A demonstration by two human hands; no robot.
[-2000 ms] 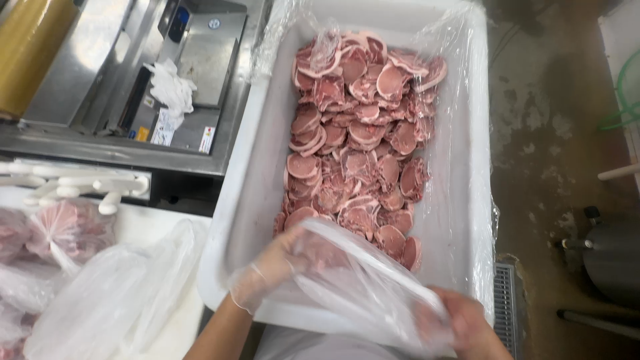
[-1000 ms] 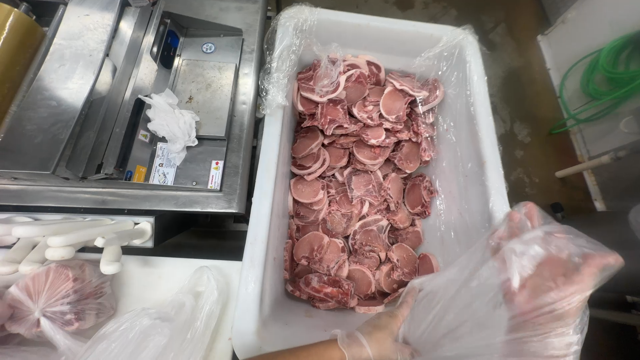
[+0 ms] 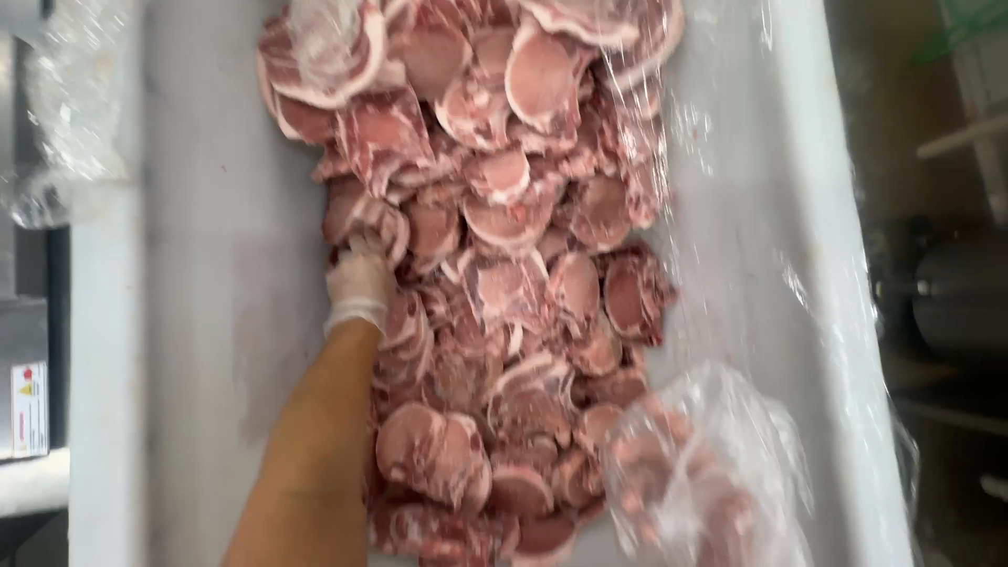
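My left hand, in a clear glove, reaches into the left side of a long pile of raw pork chops. Its fingertips are at the chops and partly hidden among them, so its grip cannot be made out. The chops lie in a white plastic tub. A clear plastic bag with meat in it is at the lower right, over the tub and beside the pile. My right hand is not visible.
Crumpled clear plastic film hangs over the tub's left rim, and more film clings to the right wall. A metal machine with a warning label stands at the left. A dark rounded object is beyond the right rim.
My left hand has moved from the bag near the tub's lower end to the left side of the pile. The bag was farther right a second ago. The view is now much closer.
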